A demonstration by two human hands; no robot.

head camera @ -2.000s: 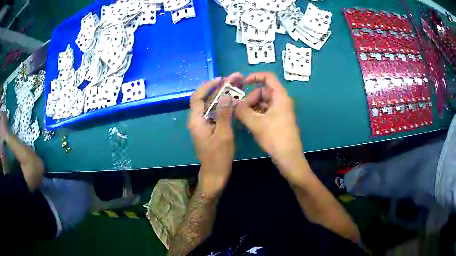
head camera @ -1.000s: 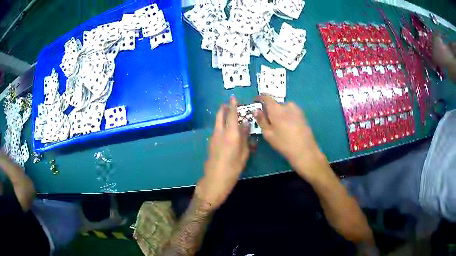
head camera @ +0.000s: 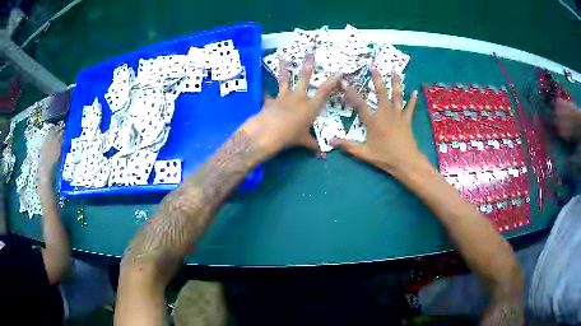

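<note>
A loose heap of small white plates with dark holes (head camera: 344,54) lies on the green table at the far middle. My left hand (head camera: 290,114) is spread over the left part of the heap, fingers apart. My right hand (head camera: 385,130) is spread over its right part, fingers apart. The two hands nearly meet at the middle of the heap. Some plates (head camera: 329,131) show between my thumbs; others are hidden under my hands. I see nothing gripped in either hand.
A blue tray (head camera: 216,137) with many white plates stands at left, beside my left forearm. Red panels (head camera: 478,153) lie at right, with thin red strips beyond. Small gold and silver bits lie near the left front edge. Other people's arms show at both sides.
Both hands have moved away from me onto the heap, and the fingers have spread. The white plate held between them earlier is no longer seen in them. The view has shifted.
</note>
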